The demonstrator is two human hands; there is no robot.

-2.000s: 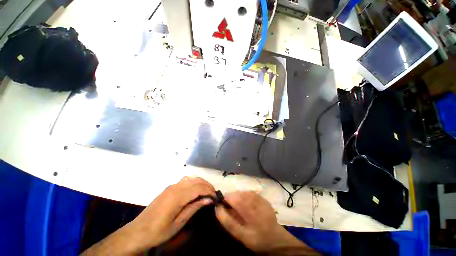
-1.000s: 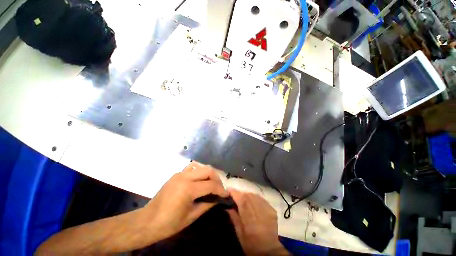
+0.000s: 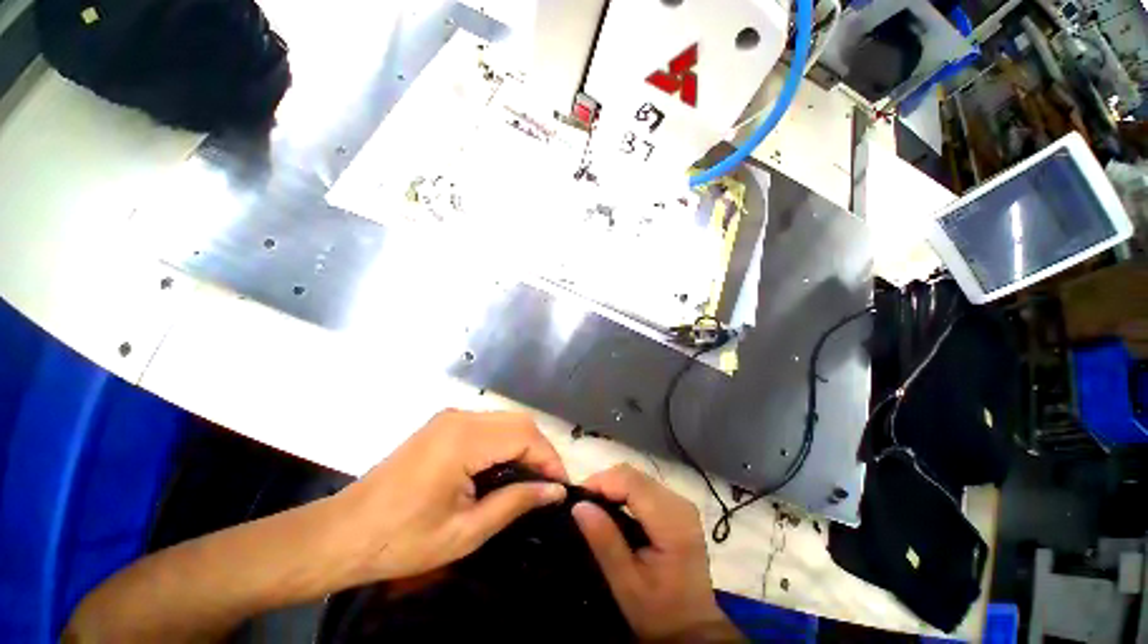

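A black fabric bag piece [image 3: 504, 591] hangs at the table's front edge, low in the view. My left hand [image 3: 460, 491] pinches its upper edge between thumb and fingers. My right hand [image 3: 648, 547] grips the same edge just to the right, with the fingertips of both hands nearly touching. A dark strip of the edge shows between the fingers. The lower part of the piece is dark and runs out of the picture. Finer details are too dark to tell.
Behind the hands stands the white sewing machine head [image 3: 680, 88] over a glaring template [image 3: 592, 264]. Black cord [image 3: 810, 415] curls on the metal plate [image 3: 806, 315]. Black bags lie in heaps left [image 3: 164, 63] and right [image 3: 957, 390]. A screen [image 3: 1032, 220] stands right rear; a blue bin [image 3: 63, 466] is lower left.
The view has shifted, so the machine and cord sit differently in the picture. The left thumb now shows along the edge, and the right fingers have curled over the fabric.
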